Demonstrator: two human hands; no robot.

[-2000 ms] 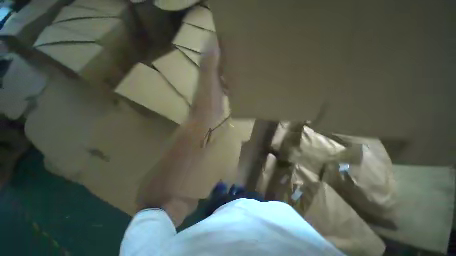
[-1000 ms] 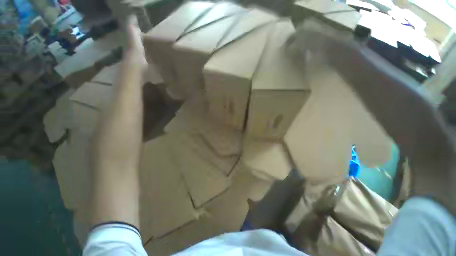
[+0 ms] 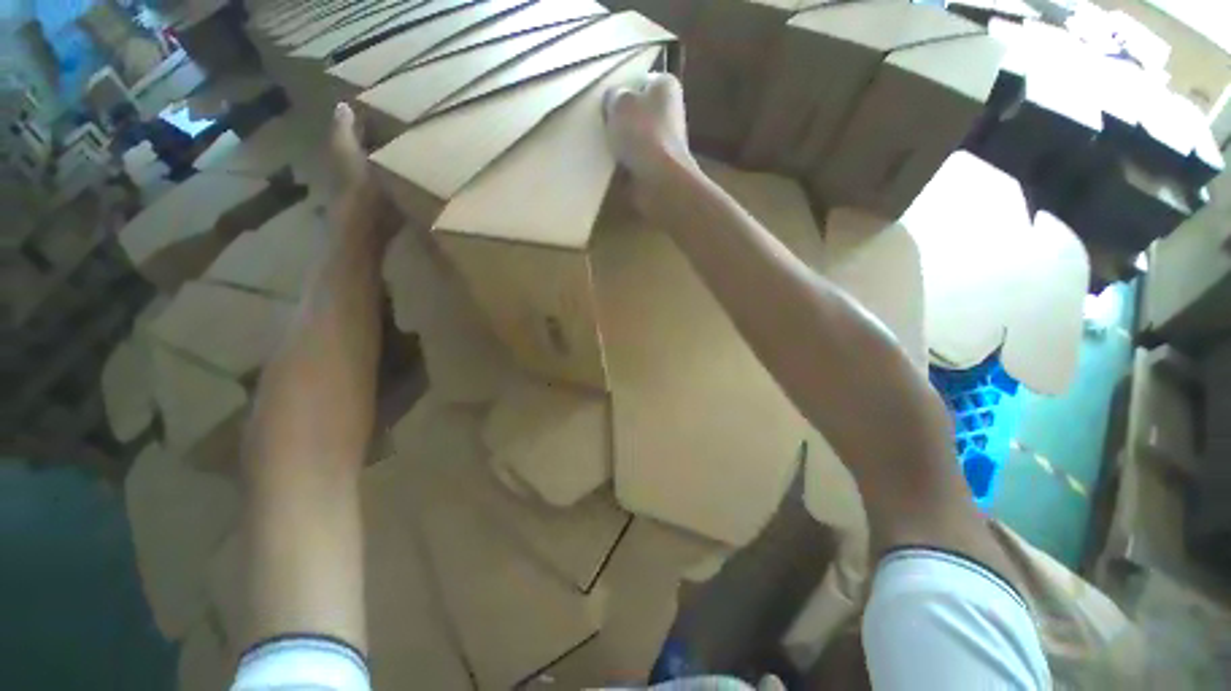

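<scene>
A nested stack of part-folded boxes (image 3: 520, 304) lies in front of me on the pile, its repeated board edges running away to the upper left. My left hand (image 3: 354, 169) is at the left side of the stack, its fingers partly hidden behind the boxes. My right hand (image 3: 651, 124) is bent over the right edge of the nearest boxes, gripping the board. A wide lid flap (image 3: 702, 392) hangs off the nearest box to the right.
More nested boxes (image 3: 898, 115) stand at the upper right. A blue pallet (image 3: 979, 419) shows under the pile on the right. Brown boxes and flaps (image 3: 513, 567) spread below the stack. Green floor (image 3: 68, 581) shows at lower left; striped tape (image 3: 1050, 466) crosses the floor at right.
The nearest boxes have moved left and up against the row behind. My right hand has moved left onto their edge. The large panel that filled the right earliest is no longer close to view.
</scene>
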